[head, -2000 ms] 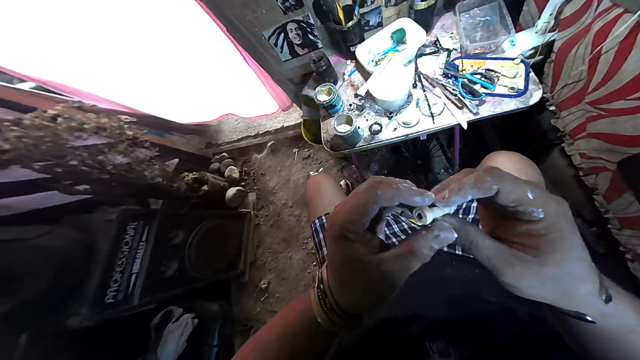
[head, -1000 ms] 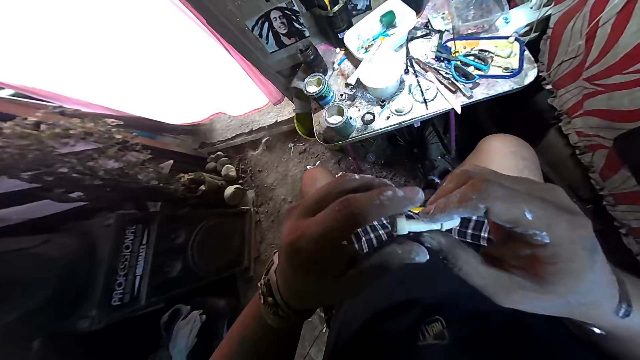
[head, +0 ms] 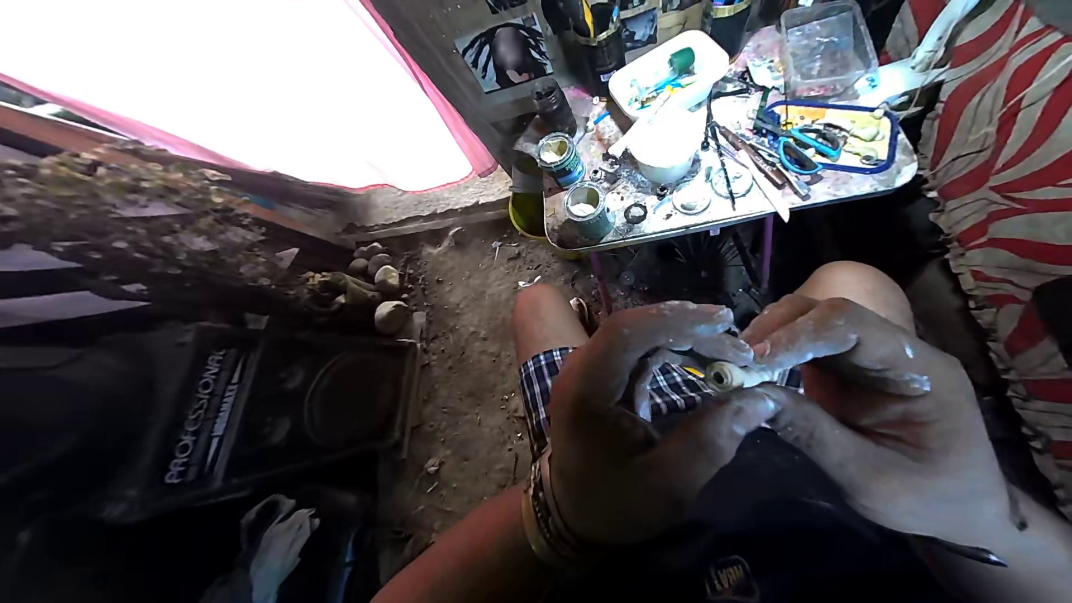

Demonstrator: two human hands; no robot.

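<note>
Between the fingertips of both hands is a small pale tube-shaped piece (head: pixel 727 376), its round end with a dark hole facing left. My left hand (head: pixel 645 419) pinches it with thumb and fingers from the left. From the other side my right hand (head: pixel 888 402) grips its right part, which the fingers mostly hide. White residue covers the fingertips of both hands. A thin dark pointed tool (head: pixel 963 551) sticks out below my right hand; how it is held is hidden. A small yellow bit (head: pixel 693 372) shows beside the tube's end. All this is above my lap in checked shorts.
Ahead stands a small table (head: pixel 636 236) with open jars (head: pixel 588 209), a white bowl (head: pixel 666 151), a white tub (head: pixel 712 54), blue-handled scissors (head: pixel 800 155) on a blue-rimmed tray (head: pixel 888 159), and thin tools. A black speaker (head: pixel 293 402) lies left. Striped red-and-white cloth (head: pixel 988 167) hangs right.
The pale piece was seen lengthwise between the hands one second ago; now its holed end faces left, as two seconds ago. My left fingers have shifted around it.
</note>
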